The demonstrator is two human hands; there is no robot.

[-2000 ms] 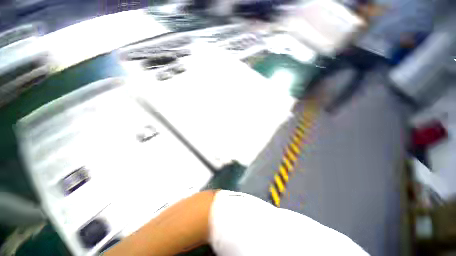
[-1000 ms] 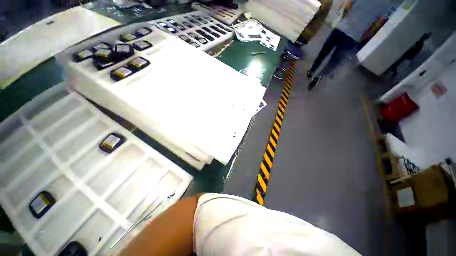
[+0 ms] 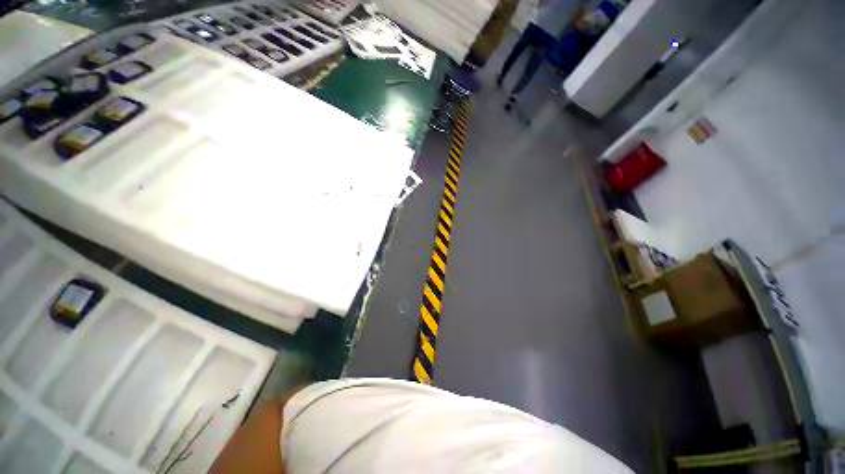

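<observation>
A white parts tray (image 3: 120,347) lies at the lower left, cut off by the frame edge. One black rounded housing with a silver-yellow centre (image 3: 76,302) sits in one of its compartments. Behind it is a stack of white trays (image 3: 269,171). Several similar housings (image 3: 81,137) lie grouped at the stack's left end. My right forearm, in a white sleeve, enters at the bottom, but the hand is cut off by the edge. My left hand is out of the picture.
A further tray with rows of dark parts (image 3: 250,42) and white cut-out sheets (image 3: 389,44) lie on the green bench mat (image 3: 357,93). A yellow-black floor stripe (image 3: 443,241) runs beside the bench. A person (image 3: 533,46) stands far off. Cardboard boxes (image 3: 695,301) and a red item (image 3: 636,168) are right.
The view has swung right, so the trays sit further left and more floor shows. Less of the near tray and of my right forearm is visible.
</observation>
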